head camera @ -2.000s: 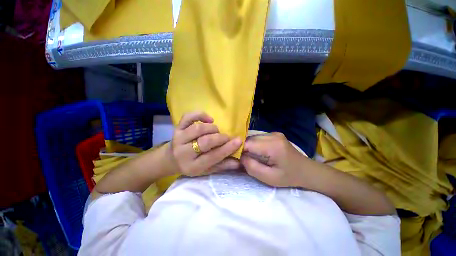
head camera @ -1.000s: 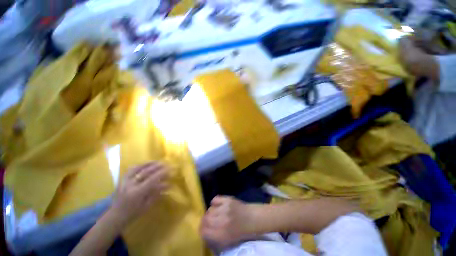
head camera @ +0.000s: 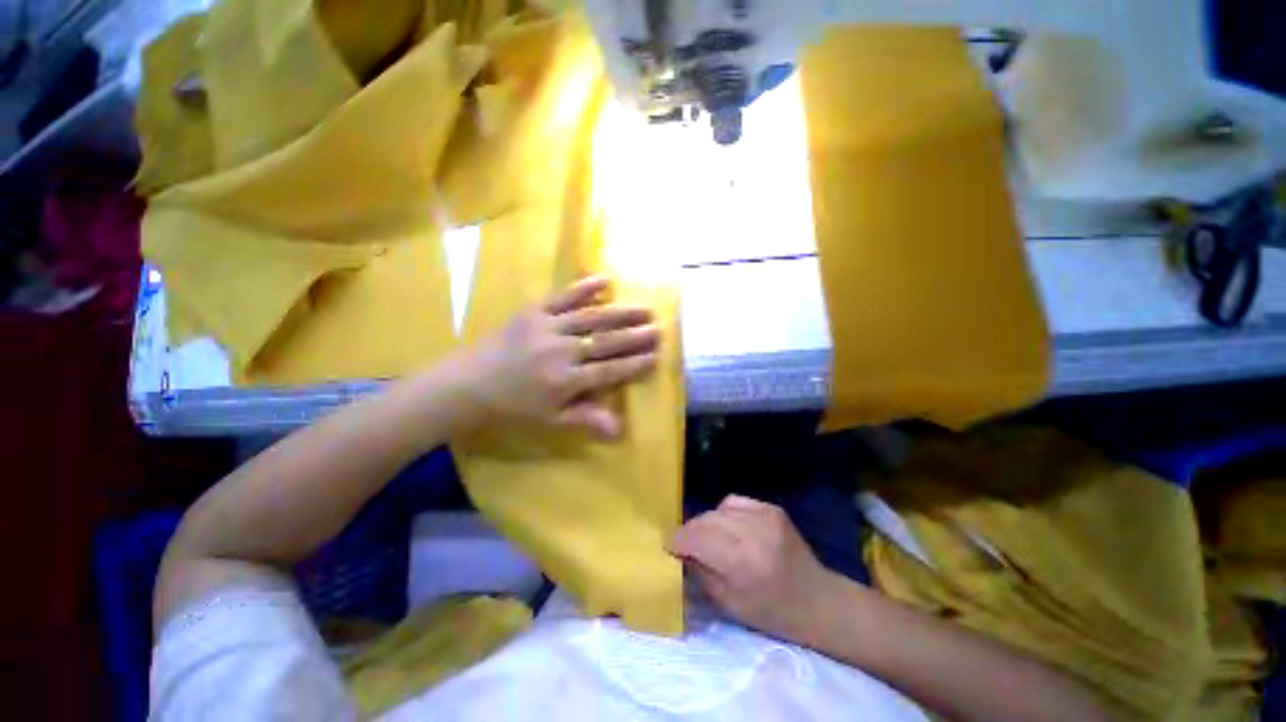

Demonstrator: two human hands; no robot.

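Note:
A long yellow cloth piece (head camera: 564, 494) runs from the bright light by the machine head over the table's front edge to the wearer's lap. My left hand (head camera: 585, 356), with a ring, lies flat on the cloth near the table edge, fingers slightly apart. My right hand (head camera: 745, 557) is below the edge and pinches the cloth's right edge. The sewing machine head (head camera: 719, 71) stands above, and glare hides the needle area. A stacked yellow panel (head camera: 924, 226) lies right of it, its end over the table edge.
Crumpled yellow pieces (head camera: 325, 169) cover the table's left. Black-handled scissors (head camera: 1224, 268) lie at the right. A ruler strip (head camera: 762, 391) runs along the front edge. Yellow bundles (head camera: 1044, 550) are piled below at right. Part of a blue crate (head camera: 127, 592) shows at lower left.
The view has turned back from its tilt. My left hand lies nearer the cloth's right edge. Since the earliest frame, my hands have moved apart, my left one up onto the table part of the cloth.

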